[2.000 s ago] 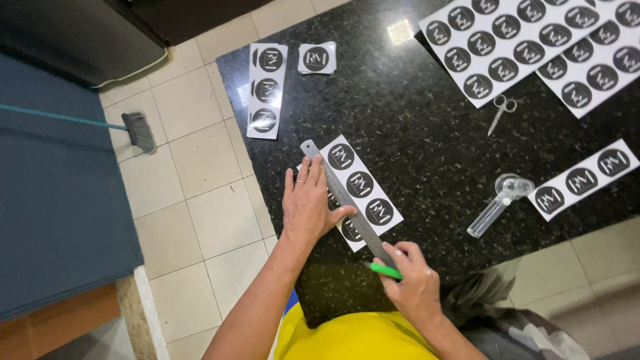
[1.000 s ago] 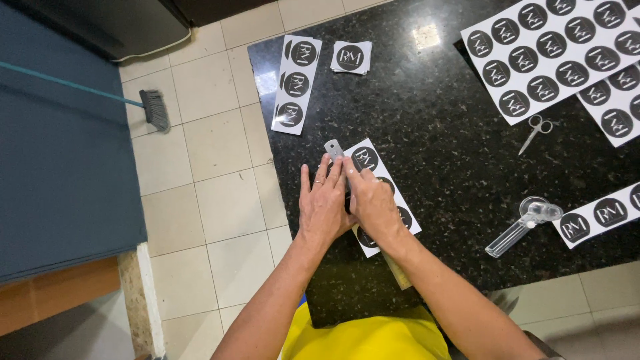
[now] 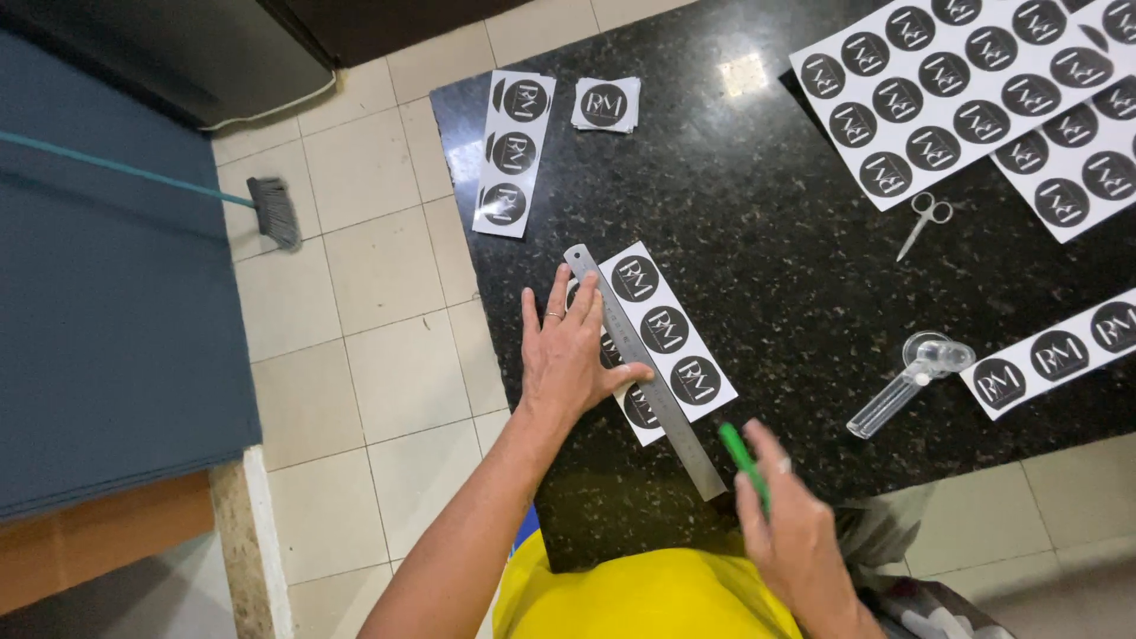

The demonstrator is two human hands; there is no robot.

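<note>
A steel ruler (image 3: 646, 373) lies slantwise over a white sticker sheet (image 3: 679, 355) with round black stickers on the dark granite counter. My left hand (image 3: 568, 351) presses the ruler flat, its fingers near the upper end and its thumb on the middle; part of the sheet's left side is hidden beneath. My right hand (image 3: 785, 524), slightly blurred, is to the right of the ruler's lower end, off the sheet, and holds a green tool (image 3: 744, 461), pen-like or a cutter; its tip cannot be made out.
Above lie a cut sticker strip (image 3: 513, 155) and a small stack of square stickers (image 3: 605, 105). To the right are large sticker sheets (image 3: 945, 75), small scissors (image 3: 925, 224), a clear plastic tool (image 3: 914, 382) and another sticker strip (image 3: 1061, 355). A broom (image 3: 275, 213) is beyond the counter's left edge.
My right hand has left the ruler's upper part, where it was beside my left hand a second ago, and is now below and to the right. The left thumb is spread across the ruler.
</note>
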